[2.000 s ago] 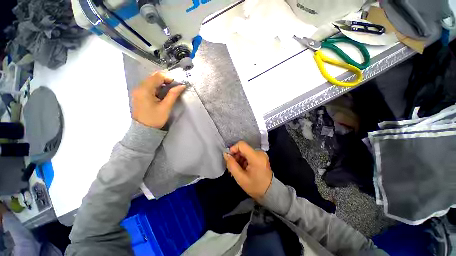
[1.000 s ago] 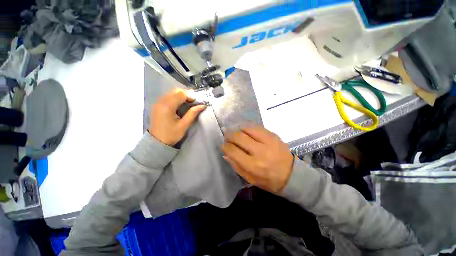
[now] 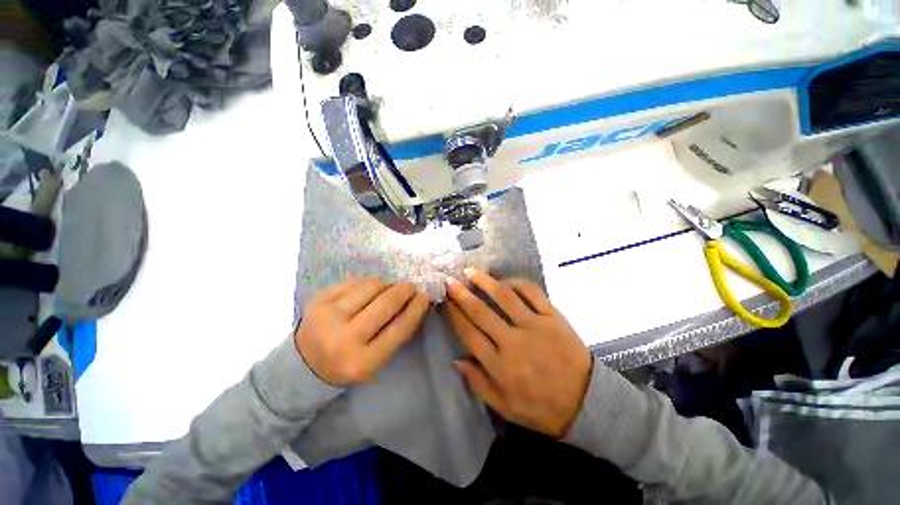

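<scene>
A grey cloth garment panel (image 3: 331,232) lies under the lit head of the white lockstitch machine (image 3: 592,108). A lighter grey cloth piece (image 3: 434,414) lies on it and hangs over the table's front edge. My left hand (image 3: 363,330) rests on the cloth, fingertips just in front of the needle area. My right hand (image 3: 523,350) lies flat beside it, fingers spread, fingertips close to the left ones. Both press on the cloth. The presser foot (image 3: 464,237) is partly hidden by machine parts and glare.
Scissors with yellow and green handles (image 3: 755,271) and a small black-handled tool (image 3: 797,209) lie right of the needle. Rounded grey pieces (image 3: 102,242) lie at the left. A gathered grey bundle (image 3: 163,59) sits behind left, white-edged panels (image 3: 829,444) at lower right, blue plastic (image 3: 316,480) below.
My left hand has let go of its pinch and lies on the cloth. My right hand has moved up from the lower cloth edge to beside it. The view has shifted, showing more of the machine.
</scene>
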